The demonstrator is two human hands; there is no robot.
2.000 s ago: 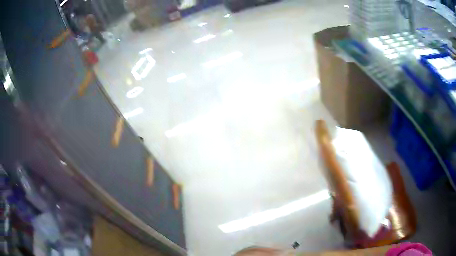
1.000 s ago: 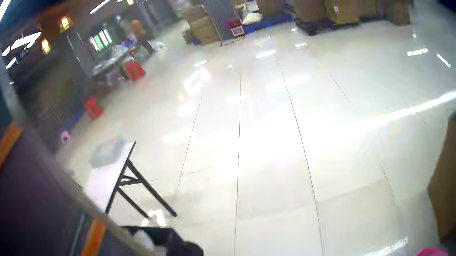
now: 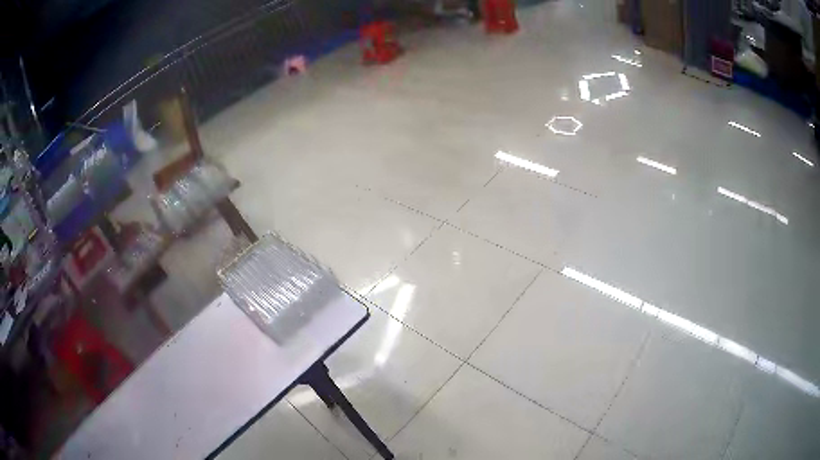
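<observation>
Neither of my hands is in the picture. Nearest in front of me is a white-topped table (image 3: 193, 373) with a dark edge and dark legs, at the lower left. A stack of clear ribbed plastic trays (image 3: 283, 283) lies on its far end. The view is tilted and somewhat blurred, so what the trays hold cannot be told.
A wooden chair (image 3: 180, 171) bearing more clear trays stands beyond the table. Red stools (image 3: 379, 43) stand at the back, another (image 3: 85, 359) at the left. A crowded blue and grey work area lies at the left edge. Pale tiled floor (image 3: 539, 359) spans the right.
My view has swung left and come closer to the white table. The grey partition and cardboard at the right have left the picture. The pink cuff at the bottom edge is gone from view.
</observation>
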